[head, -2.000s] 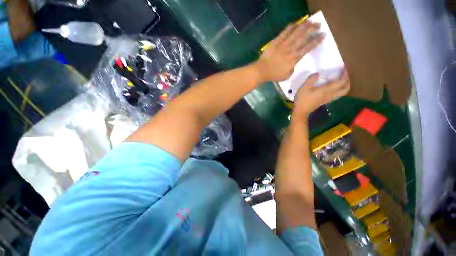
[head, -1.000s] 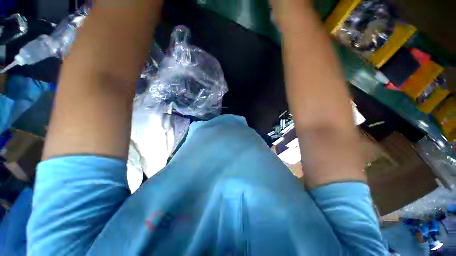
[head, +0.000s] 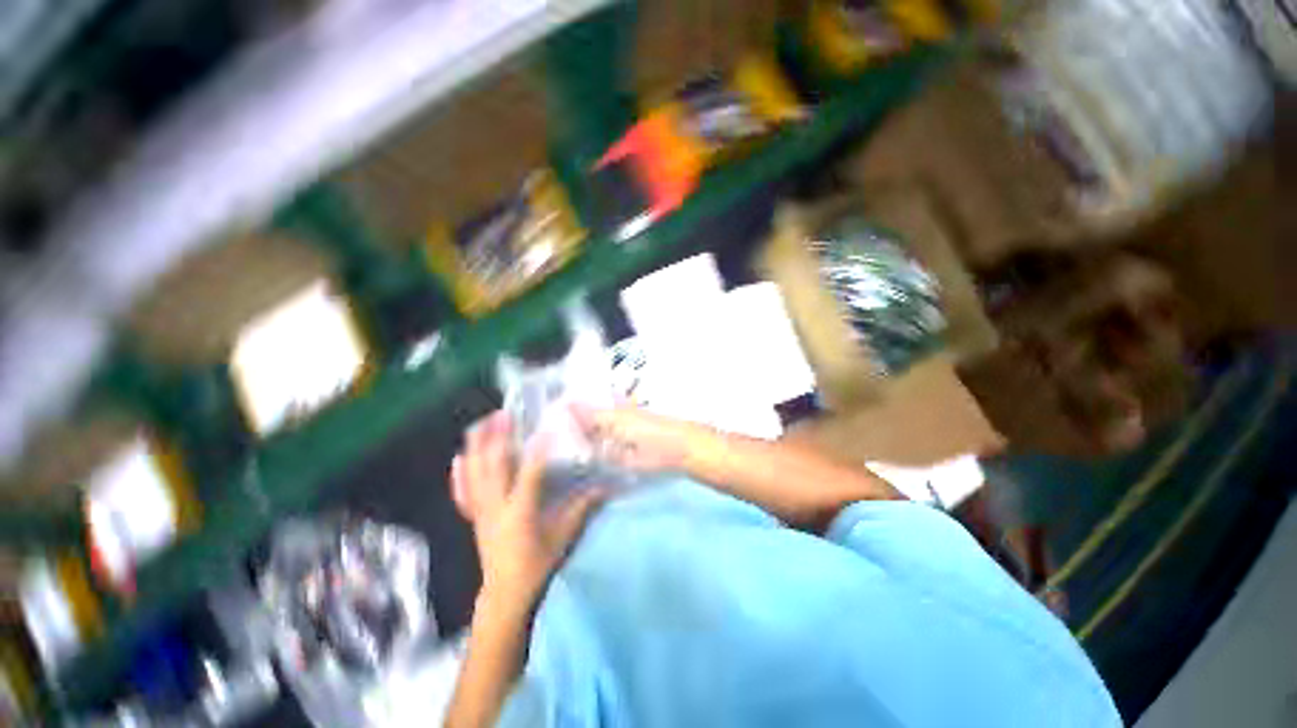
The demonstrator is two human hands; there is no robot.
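The view is blurred. A crumpled piece of clear plastic point(head: 552, 403), likely a poly bag, is between my hands above the black worktop. My left hand point(head: 505, 491) holds its near left side with bent fingers. My right hand point(head: 636, 438) is on its right side, with the fingers partly hidden by the plastic. White insert cards point(head: 726, 349) lie just beyond my right hand, beside a few small silvery pieces point(head: 627, 367).
Open yellow retail box point(head: 505, 245) stands on the green belt point(head: 413, 391); another box holds a white card point(head: 299, 356). A red-orange piece point(head: 662, 168) lies farther along. The battery carton point(head: 879, 296) is at right, the cable bag point(head: 349, 590) at lower left.
The view has swung towards the battery carton. My hands have left the white card in the box on the belt and are now close to my body, with clear plastic between them.
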